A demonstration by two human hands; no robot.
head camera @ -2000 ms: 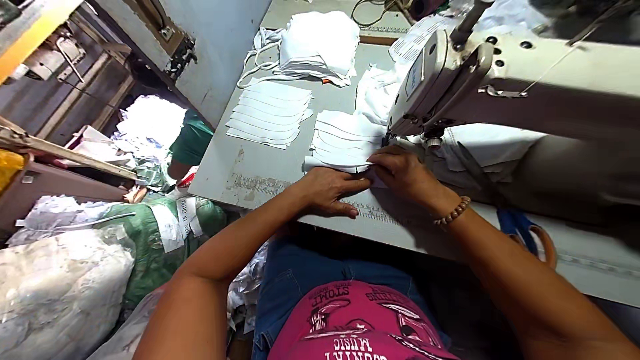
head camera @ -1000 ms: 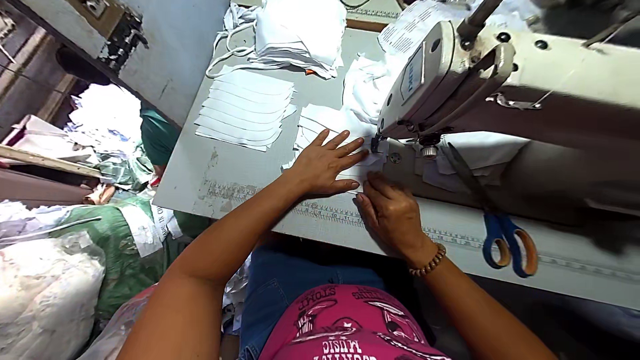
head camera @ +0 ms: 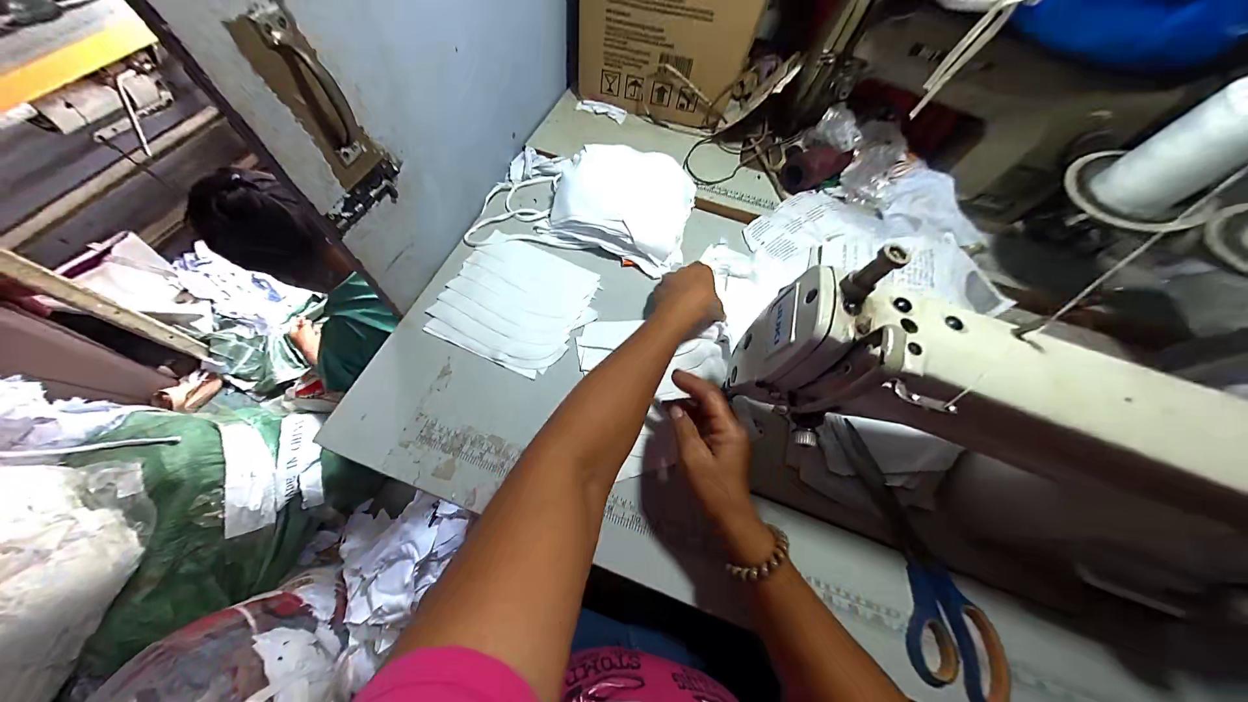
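Observation:
My left hand (head camera: 688, 295) reaches past the head of a sewing machine (head camera: 795, 331), on its left side, with fingers curled down at white fabric pieces (head camera: 704, 359); whether it grips one is hidden. My right hand (head camera: 714, 444) is nearer the table edge, beside the needle area, thumb and fingers apart over a white fabric piece (head camera: 648, 448); its hold on that cloth is unclear. To the left lies a fanned stack of white fabric pieces (head camera: 515, 304). Behind it is a pile of white cloth pieces (head camera: 624, 200) with white straps.
Blue-handled scissors (head camera: 931, 595) lie on the table (head camera: 390, 429) at right, blades under the machine arm. A cardboard box (head camera: 668, 58) and a thread cone (head camera: 1170, 146) are at the back. Green bags (head camera: 205, 526) stand at left; beyond them, a person (head camera: 258, 229) is partly visible.
My left hand has moved from the fabric beside the needle area to farther back on the table. My right hand stays near the needle area, its fingers now more spread. The view has shifted.

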